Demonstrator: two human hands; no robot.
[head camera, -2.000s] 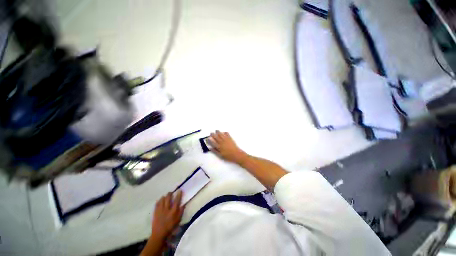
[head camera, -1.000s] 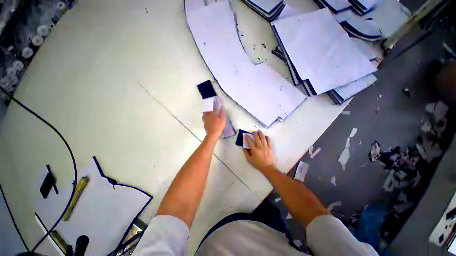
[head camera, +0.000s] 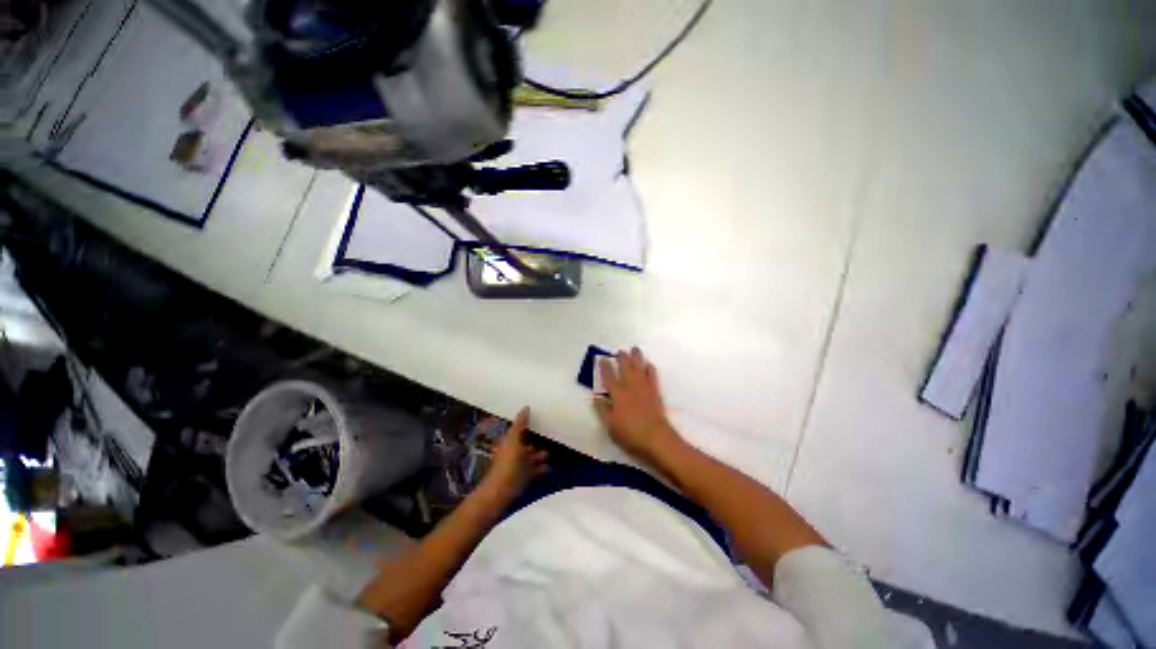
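My right hand (head camera: 638, 403) rests on a small cut piece (head camera: 593, 368) with a dark edge and white top, flat on the table near its front edge. The fingers cover part of it. My left hand (head camera: 513, 459) is at the table's front edge, fingers apart, holding nothing that I can see. The cutting machine (head camera: 399, 89) stands ahead and to the left, its black handle (head camera: 522, 178) low on its side and its base plate (head camera: 524, 273) at the edge of the white-topped lay (head camera: 577, 165).
A round white waste bucket (head camera: 257, 437) with scraps stands below the table edge at left. A neighbouring lay (head camera: 133, 146) bears two small brownish blocks. At right lie a narrow cut strip (head camera: 974, 332) and large curved stacks (head camera: 1078, 317). A cable trails behind the machine.
The view has swung back left to the machine. My left hand has left the pieces by the curved stack and is at the table edge. A narrow strip now lies beside that stack.
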